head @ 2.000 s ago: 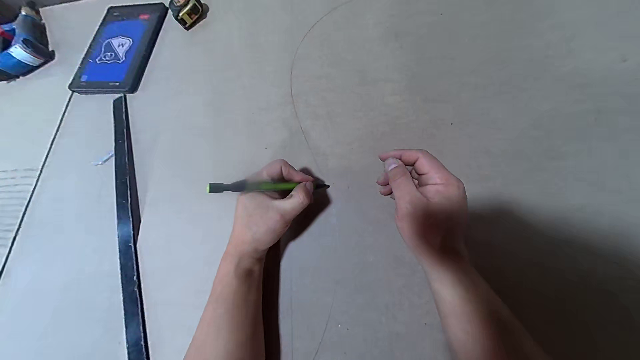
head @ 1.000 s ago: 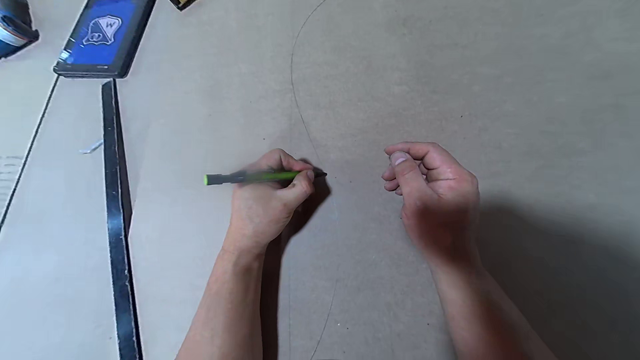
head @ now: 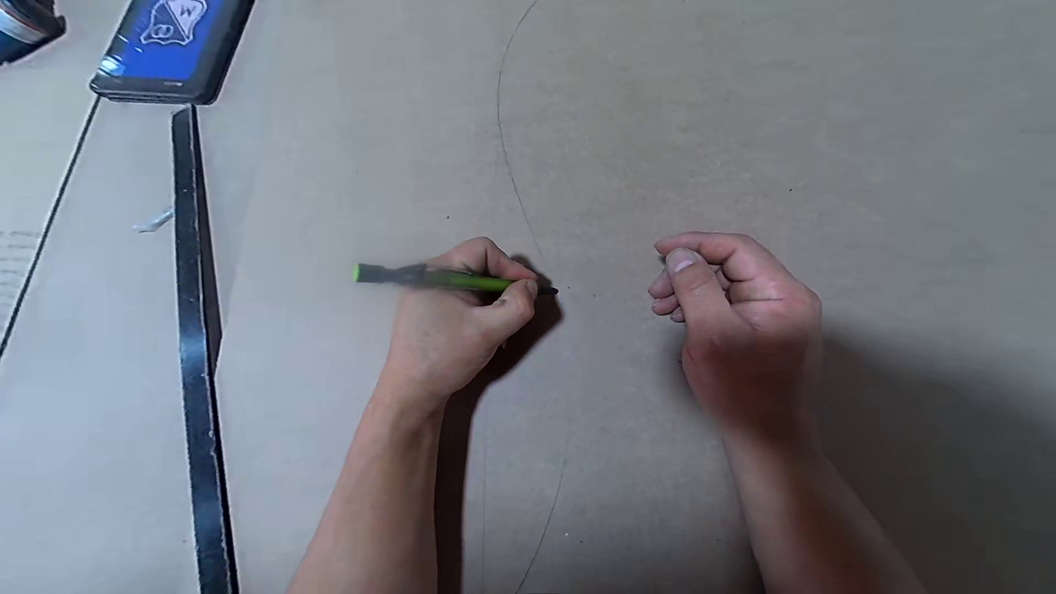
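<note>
My left hand (head: 450, 330) holds a green and black marking pencil (head: 470, 281) between thumb and fingers, its dark tip pointing right, at or just above a grey-brown board (head: 660, 124). A thin curved line (head: 499, 115) runs down the board from the top toward the pencil tip, and another stretch of it (head: 554, 503) shows lower down. To the right, my right hand (head: 751, 322) is half curled, thumb near the fingers, with nothing visible in it; part of its fingers is hidden.
A dark metal straight bar (head: 196, 363) lies lengthwise at the left, near a small pale scrap (head: 154, 222). Beyond its far end lies a tablet or phone (head: 173, 49) with a lit blue screen. Part of a blue object (head: 25, 33) shows in the top left corner.
The view has shifted closer, and the tape measure seen earlier at the top has left it. Both hands keep nearly the same pose, with the pencil still in my left hand.
</note>
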